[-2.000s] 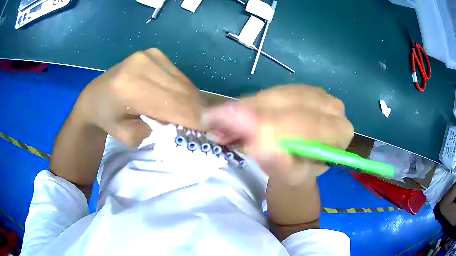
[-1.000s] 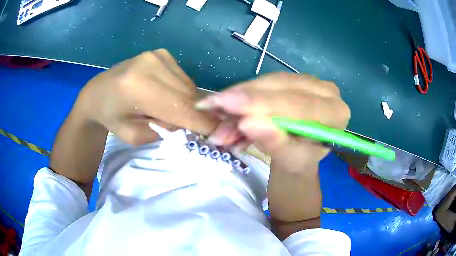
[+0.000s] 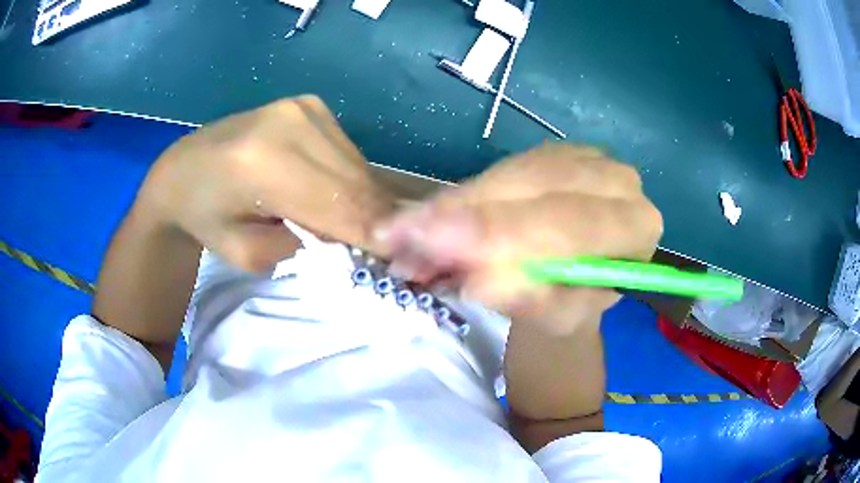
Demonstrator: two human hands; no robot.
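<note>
My left hand is closed on a fanned row of thin metal tubes with white tags, over my white-clothed lap. Several round tube ends with dark rings face me. My right hand, slightly blurred, holds bright green tweezers; their green end points right, and their tips are hidden. The right fingertips are at the tubes; I cannot tell whether they touch. More tagged metal rods lie crossed on the dark green mat.
Red-handled scissors and a white scrap lie on the mat at right. A flat silver device is at the top left. A clear bin, a red object and plastic bags are at right. Part of a person shows at lower right.
Since the first frame, the tube row sits slightly further right and lower. The right hand has shifted a little, and the tweezers' green end tilted down and back up to nearly level.
</note>
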